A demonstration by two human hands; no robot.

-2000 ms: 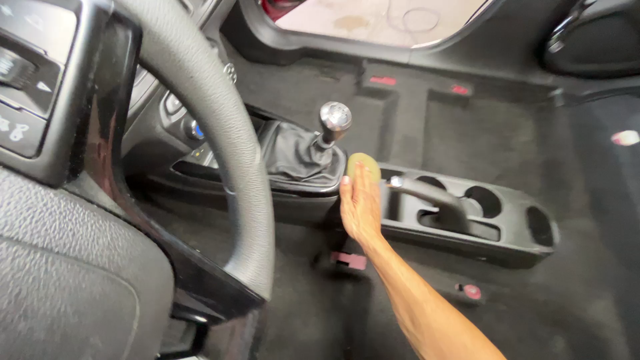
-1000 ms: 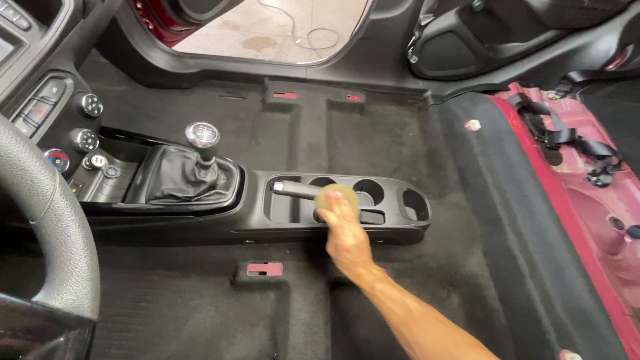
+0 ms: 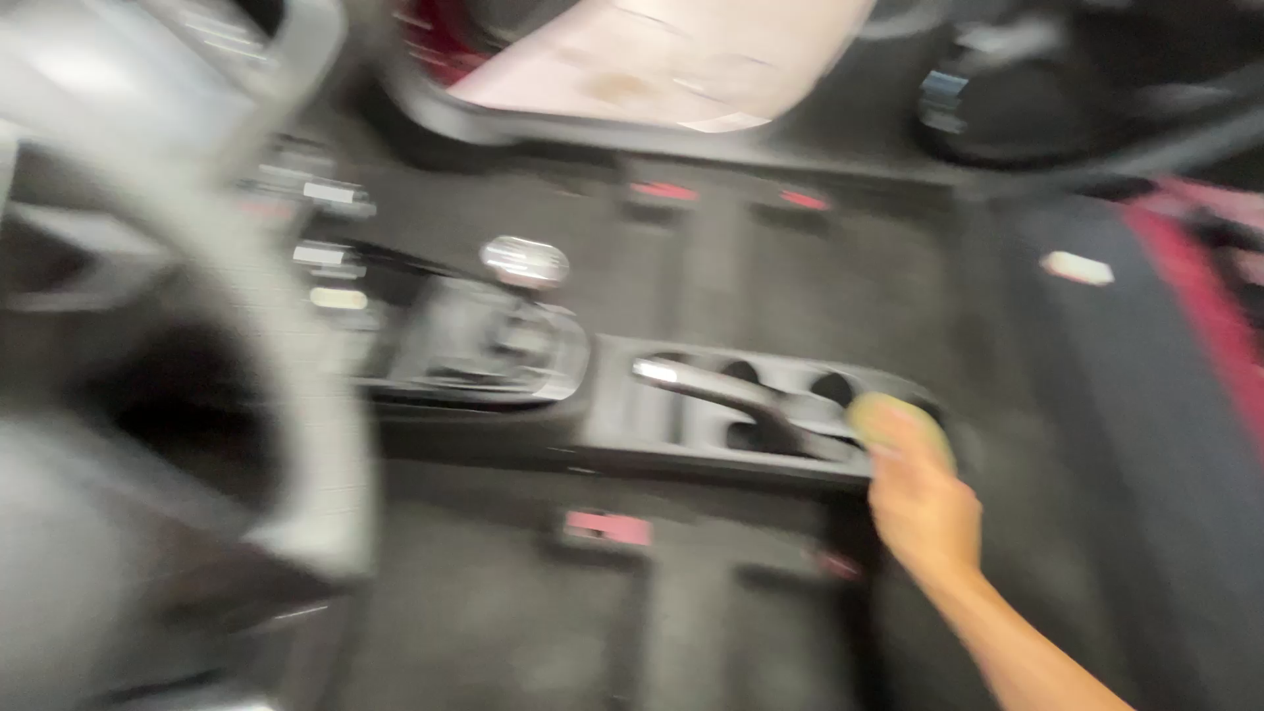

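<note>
My right hand [image 3: 923,504] grips a round yellow-green pad [image 3: 901,423], perhaps a sponge, at the rear end of the car's centre console [image 3: 632,434]. The pad covers part of the rear cup holder there. Just left of it lies the handbrake lever [image 3: 721,390], lowered, with cup holder recesses beside it. Farther left stands the gear lever knob [image 3: 525,261] above its dark gaiter [image 3: 464,341]. Motion blur softens the whole view. My left hand is out of the picture.
The steering wheel [image 3: 316,395] fills the left side. Dark carpet [image 3: 494,602] surrounds the console, with pink metal showing through a cut-out [image 3: 607,528]. An open door gap lies beyond, and a dark padded panel [image 3: 1106,395] stands at right.
My right hand has moved rearward along the console with the pad, from beside the gear lever gaiter, past the handbrake, to the rear end. The view has shifted.
</note>
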